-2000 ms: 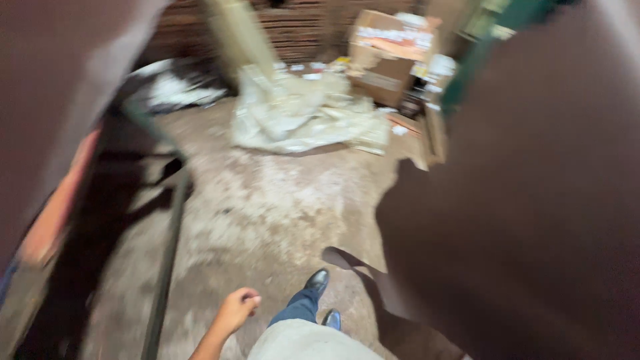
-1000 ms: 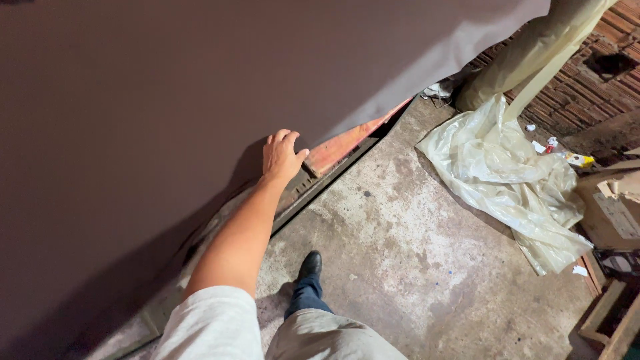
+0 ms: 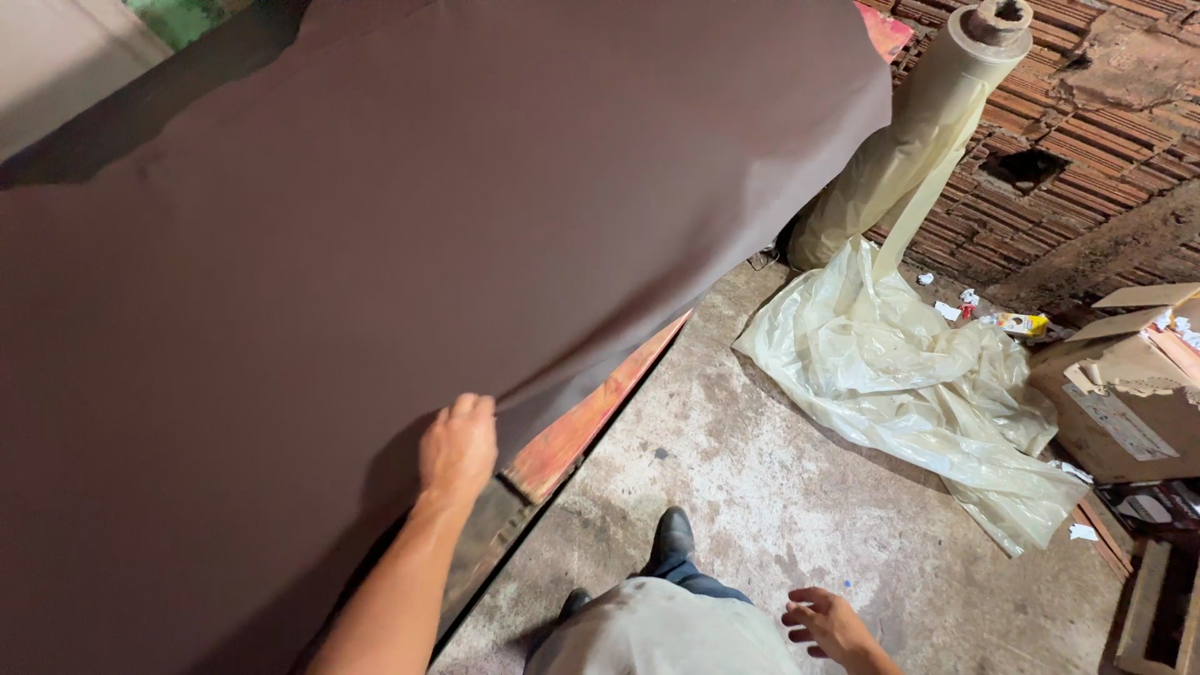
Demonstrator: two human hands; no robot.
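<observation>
A large dark brown sheet [image 3: 403, 206], perhaps leather or vinyl, lies over a table and spreads across the left and middle of the view. My left hand [image 3: 459, 445] grips the sheet's near edge, its fingers curled over it, and a crease runs from there toward the upper right. Under the lifted edge shows a red-painted board [image 3: 600, 408] along the table's side. My right hand [image 3: 825, 623] hangs at the lower right over the floor, fingers apart and holding nothing.
A roll of plastic film [image 3: 914, 141] leans on the hollow-brick wall [image 3: 1059, 197]. Its loose crumpled film [image 3: 900, 366] lies on the concrete floor [image 3: 694, 450]. An open cardboard box [image 3: 1116, 403] stands at the right, with a wooden frame [image 3: 1148, 609] below it. Paper scraps lie about.
My left hand, with fingers spread on the sheet's edge a second ago, is now closed on it. My right hand has come into view at the lower right.
</observation>
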